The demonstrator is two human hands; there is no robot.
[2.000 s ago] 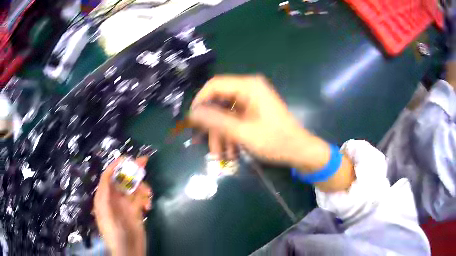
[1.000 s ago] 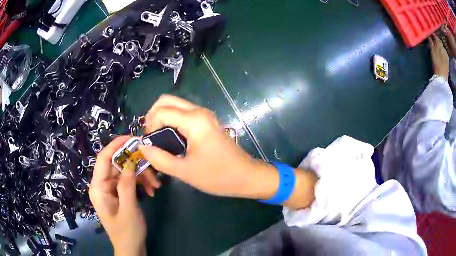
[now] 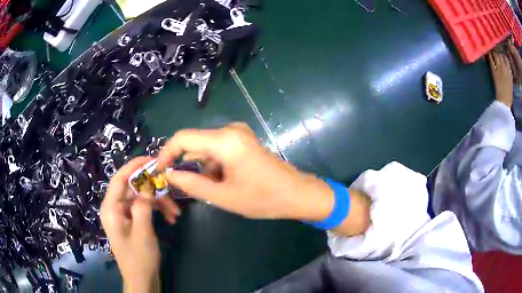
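My left hand holds a small open watch case with a silver-white rim and yellow insides, at the right edge of the clip heap. My right hand, with a blue band at the wrist, is at the case's right side. Its thumb and fingers pinch a dark screen, mostly hidden by the fingers and blurred. An orange-yellow flex cable shows between the screen and the case. Whether the cable is joined to the case cannot be told.
A large heap of black and silver clips covers the left. Another open watch case lies on the dark green bench at right. A red plastic tray is at the upper right, with another person's hands beside it. A white block is far left.
The screen, in clear view a second ago, is now turned and mostly hidden behind my right fingers. Two seconds ago my right hand was farther right, away from the case in my left hand.
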